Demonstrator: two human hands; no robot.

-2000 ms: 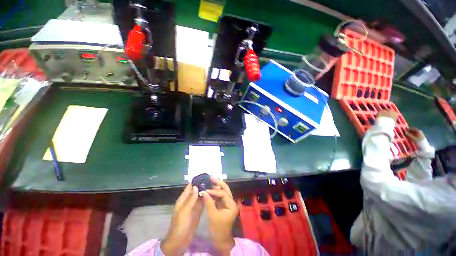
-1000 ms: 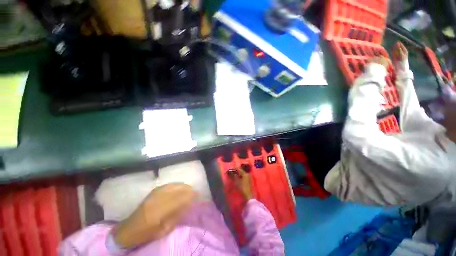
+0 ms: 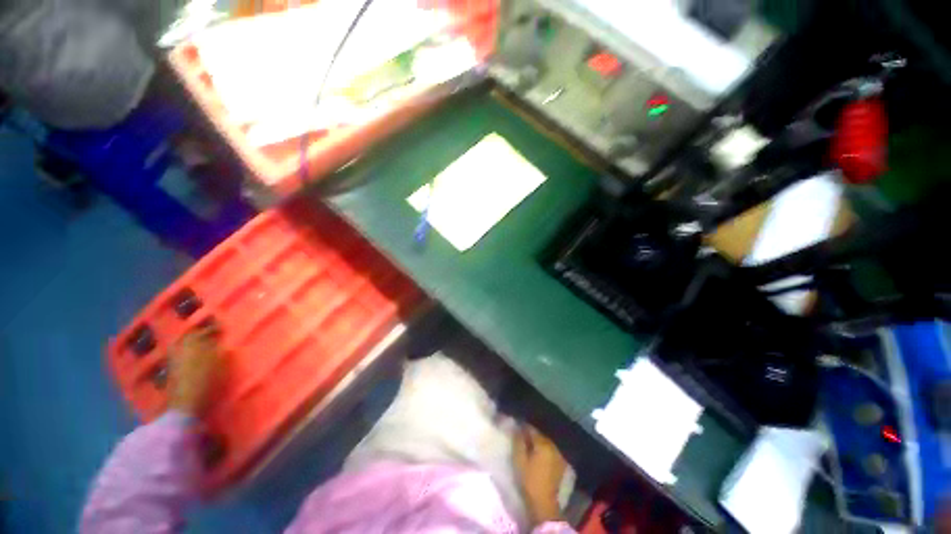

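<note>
The red-orange left parts tray lies beside my lap, with several small black pieces in the pockets at its far-left end. My left hand is over these pockets, fingers down among the pieces; a black piece shows at its fingertips, but blur hides whether it is gripped. My right hand is low near the bench edge, beside the pale cloth on my lap. It is blurred, and whether it holds anything cannot be told.
On the green bench are a yellowish slip with a pen, a taped white sheet, a loose white sheet, two black fixtures, a blue box and a grey instrument box. A document tray stands far left.
The view has swung left. My left hand has moved from over my lap to the left tray. My right hand has left the right tray's pockets and is near the bench edge.
</note>
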